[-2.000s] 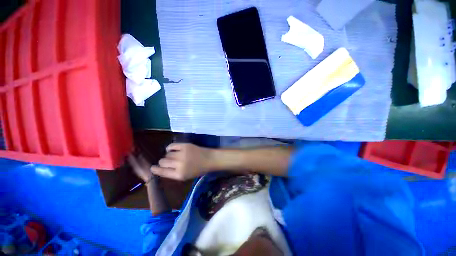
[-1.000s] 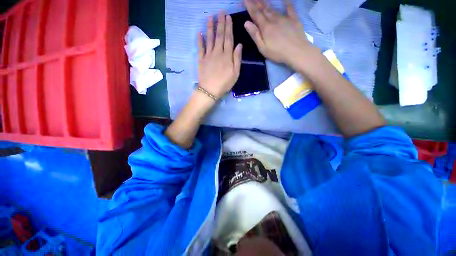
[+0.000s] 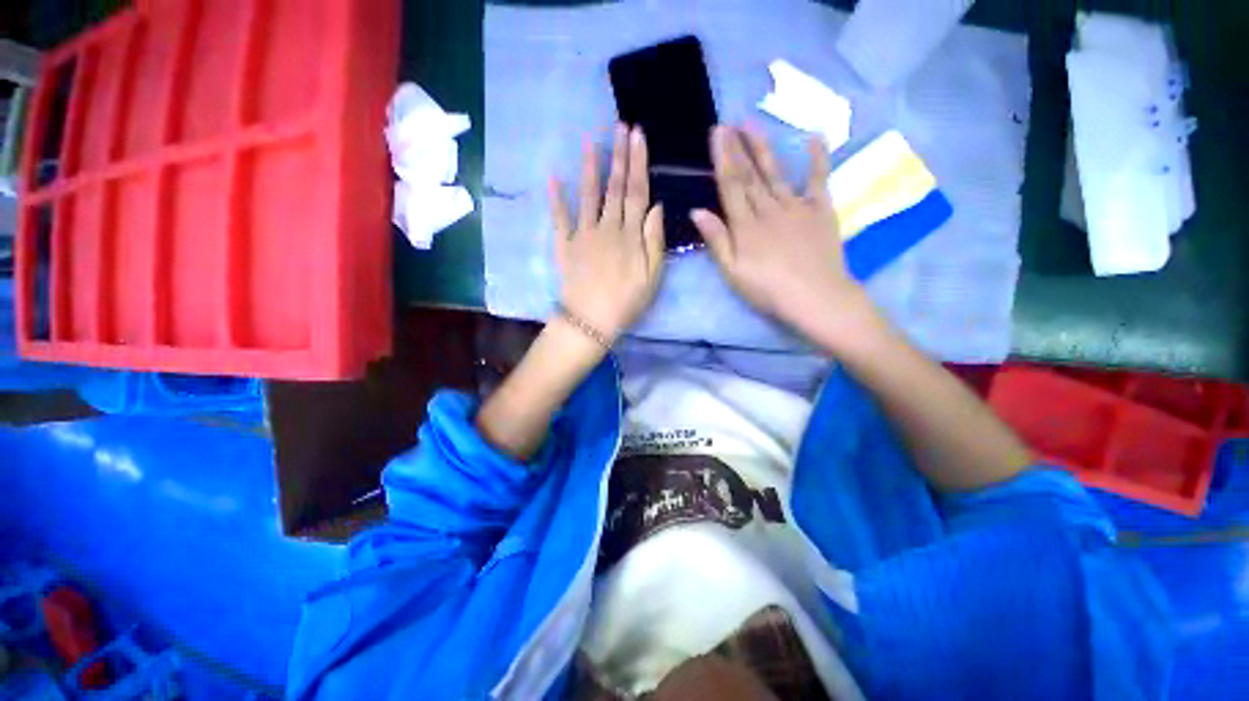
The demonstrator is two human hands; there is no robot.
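A glossy black phone [image 3: 666, 96] lies screen up on the pale ribbed mat [image 3: 548, 69]. My left hand [image 3: 606, 247] lies flat along the phone's left edge, fingers spread. My right hand [image 3: 784, 240] lies along its right edge, fingers apart. Both hands are at the phone's lower half and partly hide it; neither grips anything. A small white wipe [image 3: 808, 104] lies right of the phone. Below it is a block with white, yellow and blue bands [image 3: 897, 199], partly behind my right hand.
A red compartment tray [image 3: 192, 192] stands at left, with crumpled white wipes [image 3: 429, 167] beside it. A clear sheet [image 3: 897, 39] lies at the mat's top right. A whitish film stack [image 3: 1130, 144] lies far right. A brown box [image 3: 322, 459] and another red tray [image 3: 1109, 431] are below the bench.
Both hands came from below the bench edge onto the phone, then slid down along its sides towards me. The phone's upper part and the white wipe show again.
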